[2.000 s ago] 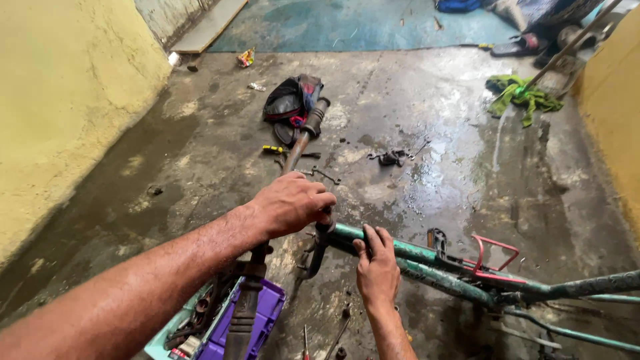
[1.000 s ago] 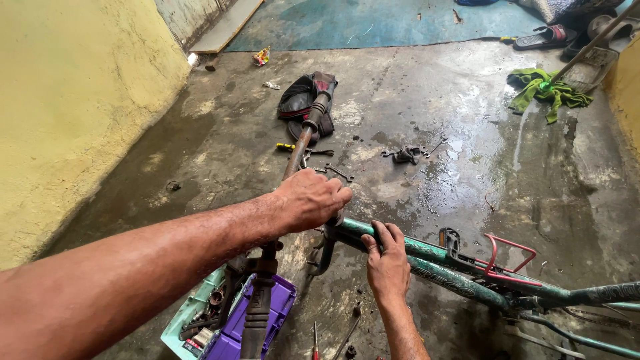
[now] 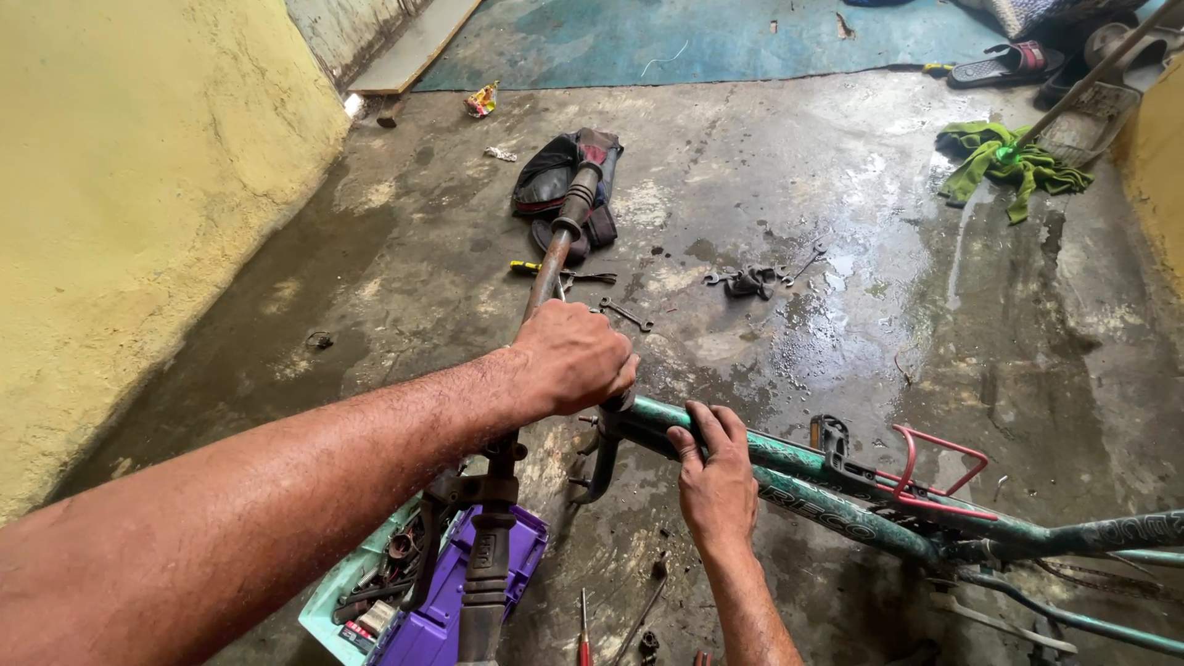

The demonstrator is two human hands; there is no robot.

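A rusty bicycle handlebar [image 3: 549, 268] with ribbed rubber grips runs up the middle of the head view. My left hand [image 3: 578, 356] is closed around something at the handlebar's middle, by the head of the green bicycle frame [image 3: 786, 453]; its fingers hide exactly what it grips. Lower right of it, my right hand [image 3: 720, 472] lies on the frame's top tube, thumb and fingers over the tube. A red bottle cage [image 3: 943, 472] is fixed to the frame, with a pedal [image 3: 828, 435] beside it. The near rubber grip [image 3: 485, 564] hangs over a purple plastic lid.
A toolbox [image 3: 324, 615] with its purple lid [image 3: 527, 546] stands below. Spanners [image 3: 627, 315], a red-handled screwdriver [image 3: 584, 629] and a black bag [image 3: 546, 176] lie on the wet concrete floor. A green mop [image 3: 980, 162] is at upper right, a yellow wall [image 3: 139, 231] at left.
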